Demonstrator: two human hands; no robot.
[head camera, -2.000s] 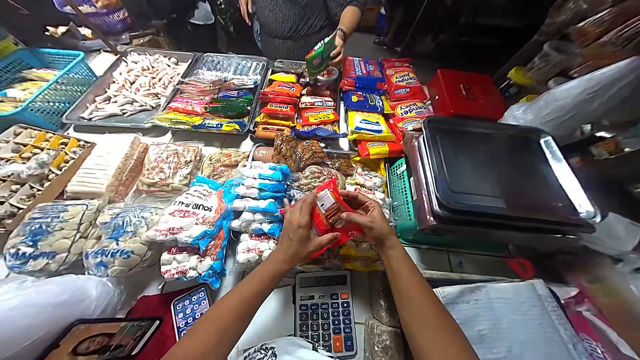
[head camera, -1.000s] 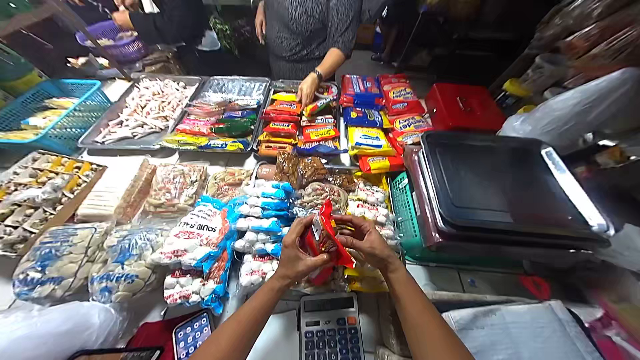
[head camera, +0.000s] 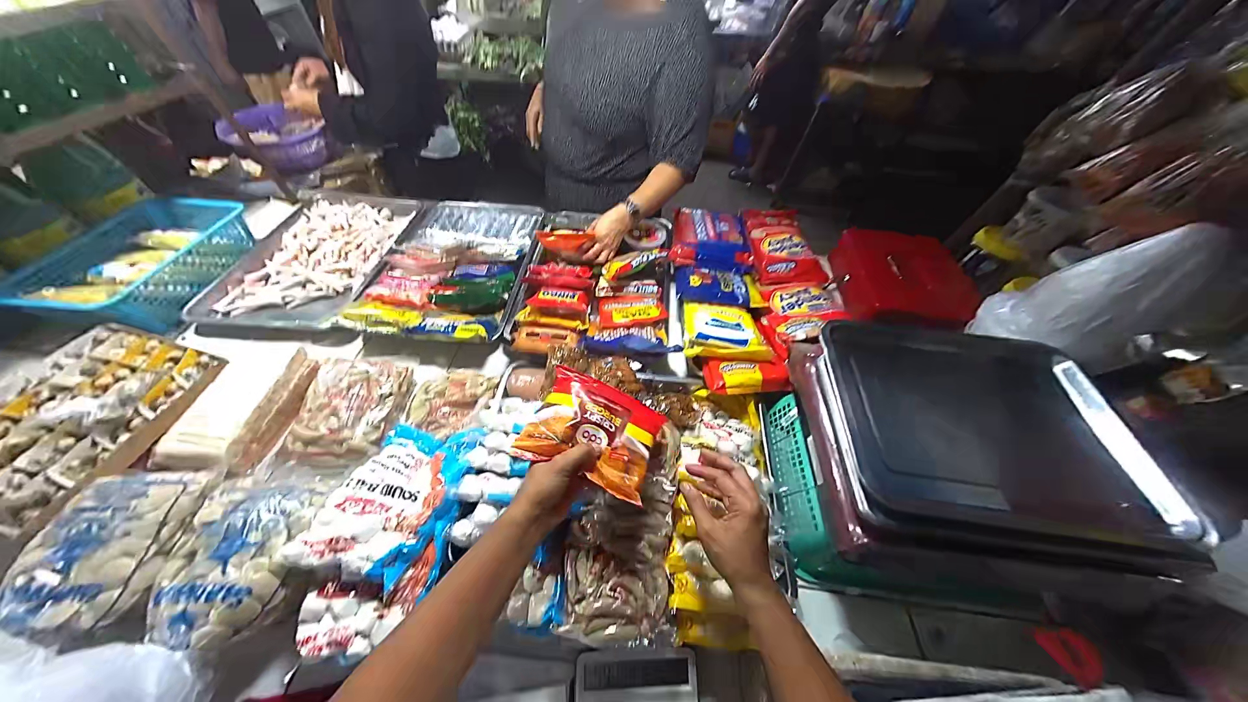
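Observation:
My left hand (head camera: 559, 483) grips the lower left edge of a red and orange packet of burger patties (head camera: 609, 436), printed face up. To the packet's right my right hand (head camera: 726, 517) hovers with fingers spread and nothing held, above yellow bags of white balls (head camera: 697, 604). Beneath the packet lie clear bags of brownish food (head camera: 619, 575). Blue and white bags of squid balls (head camera: 375, 507) are left of my left forearm. A calculator (head camera: 636, 675) shows partly between my forearms at the bottom edge.
Across the counter a person's hand (head camera: 611, 232) touches packets in a metal tray (head camera: 507, 336). A black-lidded container (head camera: 994, 439) and a red box (head camera: 902, 278) stand right. A blue basket (head camera: 219, 226) and a tray of pale chicken feet (head camera: 205, 302) stand left.
My right hand has come off the red packet, which is now flat and face up in my left hand. The person opposite, who held a green packet two seconds ago, now reaches into the tray.

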